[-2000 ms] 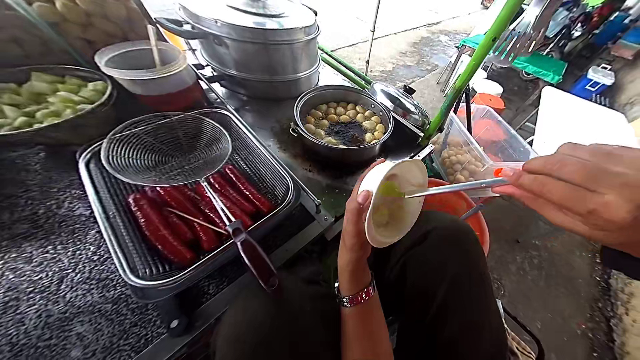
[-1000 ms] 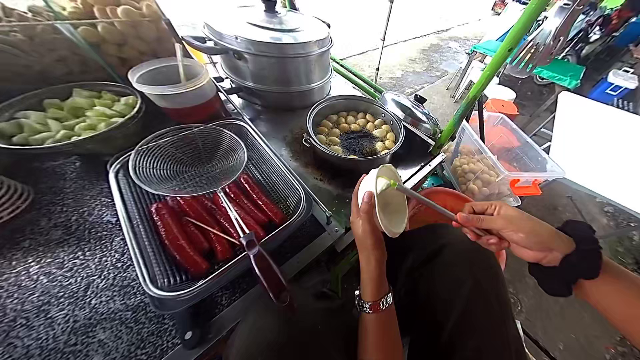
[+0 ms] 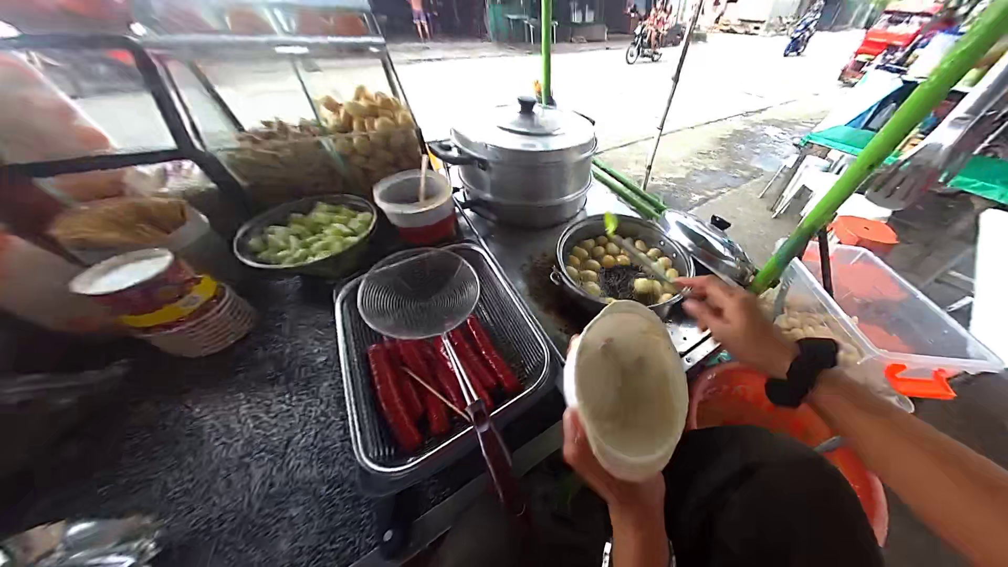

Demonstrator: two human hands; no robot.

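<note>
My left hand point(image 3: 610, 465) holds a pale bowl point(image 3: 630, 390) tilted on its side, its inside facing me; it looks nearly bare. My right hand point(image 3: 736, 323), with a black band at the wrist, grips a slim utensil point(image 3: 646, 260) that reaches over a round metal pot point(image 3: 563, 256). A green piece point(image 3: 611, 224) is at the utensil's far tip. Pale round balls point(image 3: 606, 253) lie in the pot around a dark patch. To the left, red sausages point(image 3: 394, 394) rest in a wire-lined tray point(image 3: 354, 441), with a wire skimmer point(image 3: 419, 293) lying across it.
Behind stand a lidded steamer point(image 3: 524, 165), a tub of red liquid point(image 3: 416, 209) and a bowl of green pieces point(image 3: 307, 235). Stacked paper bowls point(image 3: 165, 303) are at left. An orange basin point(image 3: 787, 402), a clear plastic bin point(image 3: 929, 315) and a green pole point(image 3: 882, 142) are at right.
My right hand has moved from the bowl to over the pot with the utensil. The green piece, earlier at the bowl, is now above the pot. The view has swung left and up.
</note>
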